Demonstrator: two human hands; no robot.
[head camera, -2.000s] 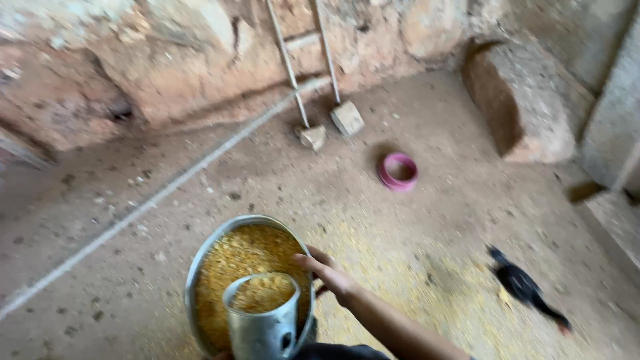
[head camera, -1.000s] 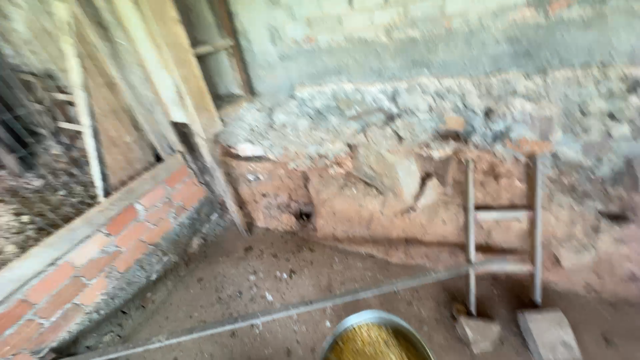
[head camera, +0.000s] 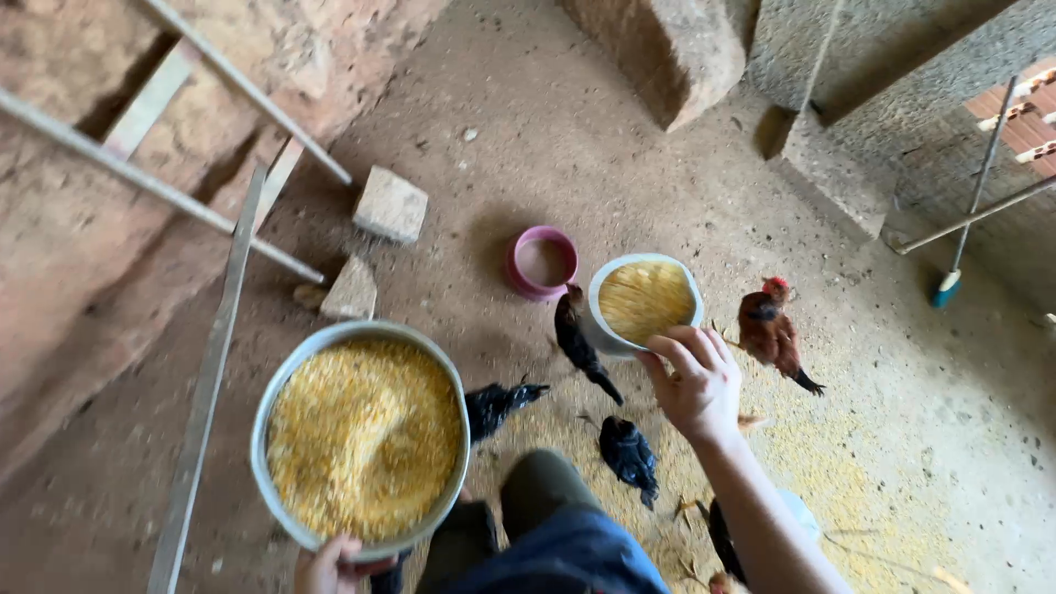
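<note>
My left hand (head camera: 334, 568) grips the near rim of a round metal basin (head camera: 259, 462), which holds a deep heap of cracked yellow corn (head camera: 363, 437). To the right, my right hand (head camera: 697, 384) is closed on the rim of a smaller metal pot (head camera: 610, 338), also full of cracked corn (head camera: 643, 299), slightly blurred. A pink bowl (head camera: 520, 280) stands on the floor just left of the pot. Around my legs are several dark chickens, one (head camera: 629, 458) below the pot, and a reddish-brown chicken (head camera: 769, 326) is to its right.
Scattered corn (head camera: 833, 487) lies on the floor at right. A wooden ladder (head camera: 157, 194) leans at upper left beside stone blocks (head camera: 391, 205). A long straight bar (head camera: 210, 371) runs left of the basin. A large stone (head camera: 676, 49) and a concrete ledge (head camera: 833, 177) lie beyond.
Two seconds ago the pot sat in the basin; now my right hand holds it apart, to the right. More chickens are in view. The view swung to the wall and back down.
</note>
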